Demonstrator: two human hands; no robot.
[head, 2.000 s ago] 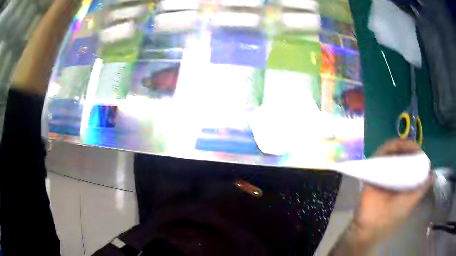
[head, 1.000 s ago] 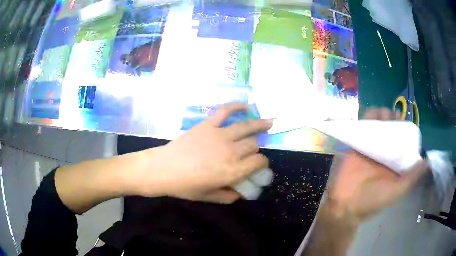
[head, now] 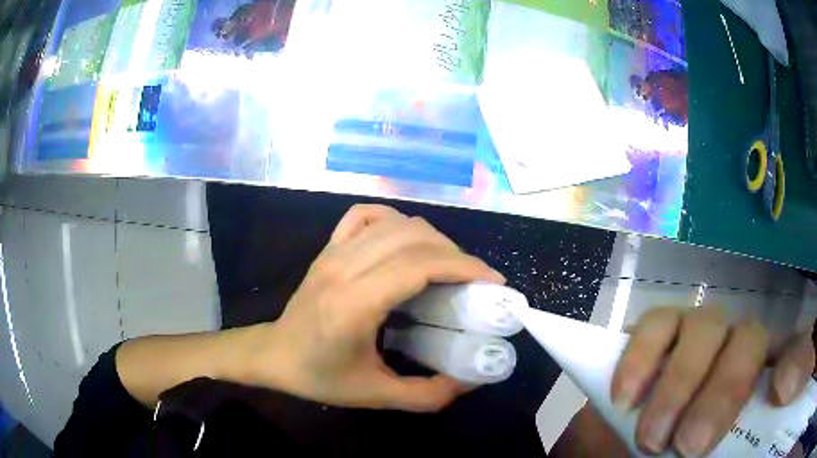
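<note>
My left hand [head: 367, 313] grips two white plastic parts [head: 448, 353] side by side over my dark-clad lap, their end faces with small details turned right. My right hand [head: 694, 371] is closed around a white piping bag [head: 573, 344] with black printing. The bag's fine tip points left and meets or nearly meets the end face of the upper part. Any paste at the tip cannot be made out. Part of the bag is hidden by my fingers.
A shiny printed sheet [head: 403, 148] covers the bench, with a white wiping sheet [head: 555, 121] on it. Yellow-and-grey scissors [head: 772, 165], a thin white stick [head: 733, 49] and another white sheet [head: 761, 18] lie on the green mat [head: 721, 148]. Tiled floor shows below the bench edge.
My left hand came in from the upper left and now holds the two parts over my lap, end faces visible. My right hand has lowered and brought the bag's tip to them.
</note>
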